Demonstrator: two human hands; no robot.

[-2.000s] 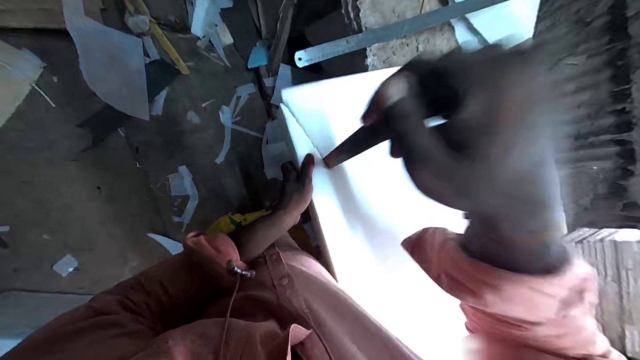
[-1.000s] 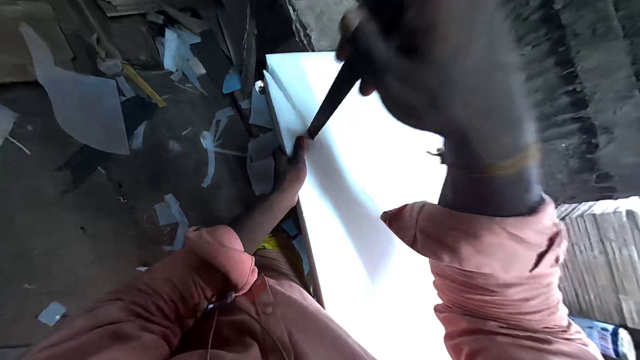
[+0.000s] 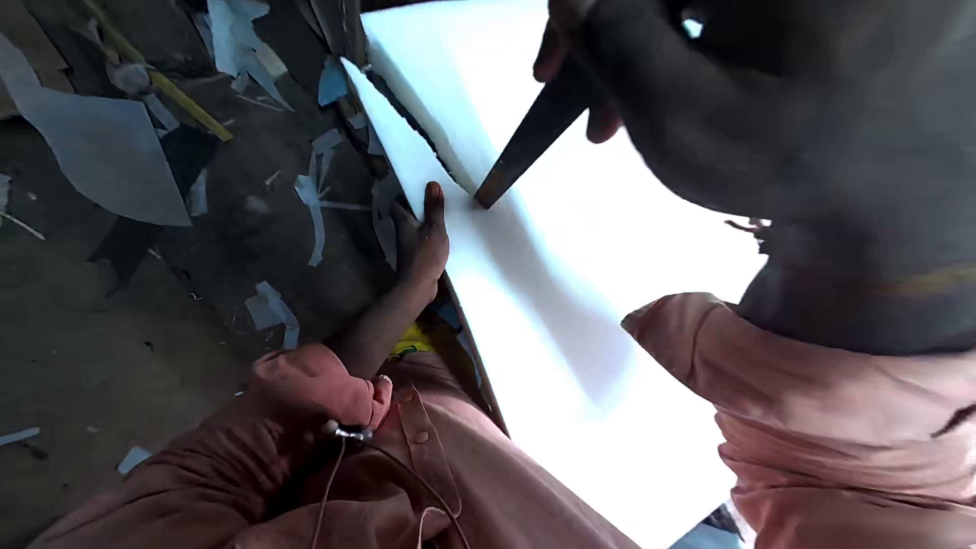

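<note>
A thick white foam slab (image 3: 579, 252) lies in front of me, with a dark, uneven cut running from its far edge toward the middle, splitting off a narrow strip (image 3: 396, 141) on the left. My right hand (image 3: 656, 99) grips a dark, flat blade (image 3: 530, 141), whose tip stands at the near end of the cut. My left hand (image 3: 427, 236) rests at the strip's left edge, its thumb on the white surface just left of the blade tip. The blade's upper part is hidden in my right hand.
On the dark floor to the left lie a curved white sheet (image 3: 114, 152), a yellow strip (image 3: 187, 103), a torn white scrap (image 3: 313, 198) and a small blue piece (image 3: 332, 82). Other scraps lie around them.
The cut has grown longer toward me and its gap has widened, with the strip now standing apart at the far end. The view has moved closer; the metal ruler seen earlier is out of view.
</note>
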